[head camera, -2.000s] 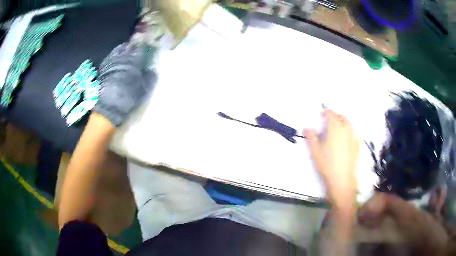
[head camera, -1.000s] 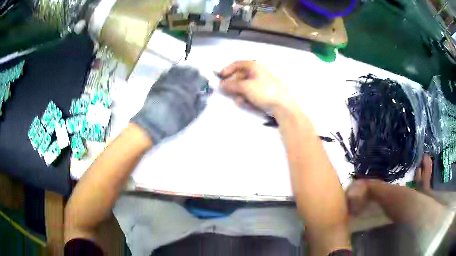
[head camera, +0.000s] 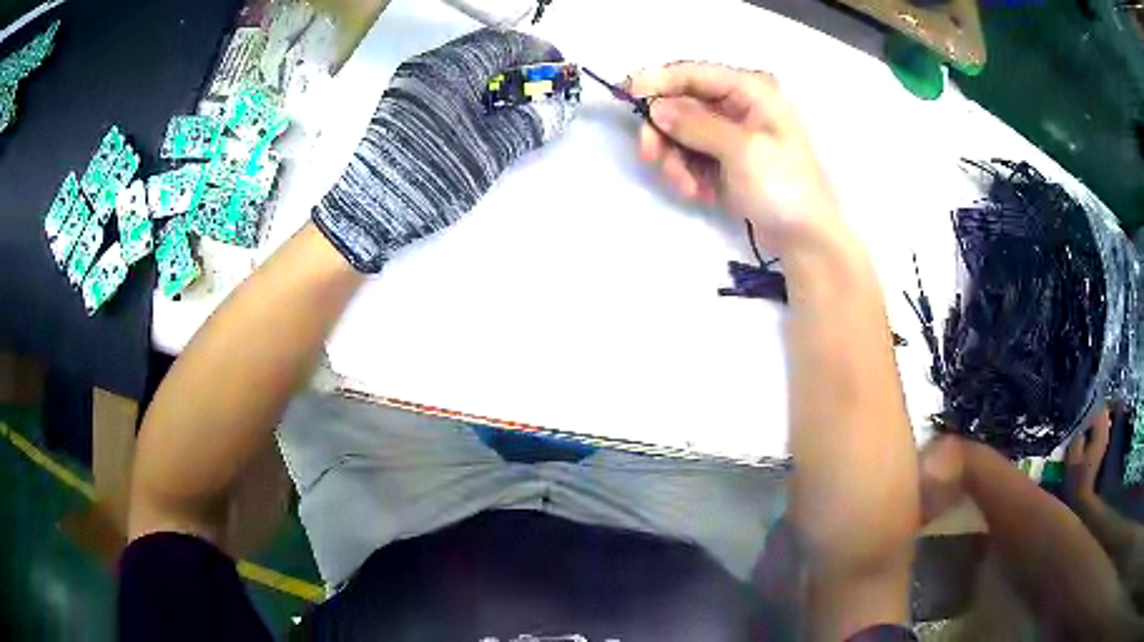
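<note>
My left hand (head camera: 439, 138), in a mottled grey-black knit glove, holds a small circuit board (head camera: 537, 87) with its yellow and blue components showing. My bare right hand (head camera: 721, 144) pinches a thin black cable (head camera: 615, 89) near its end. The cable's tip points at the board's right edge; I cannot tell if they touch. The cable's folded bundle (head camera: 754, 281) lies on the white sheet, partly hidden under my right forearm.
Loose green boards (head camera: 220, 169) lie at left, partly on a black surface (head camera: 100, 238). A large black cable pile (head camera: 1035, 307) lies at right on clear plastic. Another person's hand (head camera: 960, 477) is at lower right. A dark slim tip (head camera: 540, 11) shows at the top edge.
My left hand came from the left to the top centre and now shows the board's component side. My right hand lifted the cable's end off the sheet. The view has shifted.
</note>
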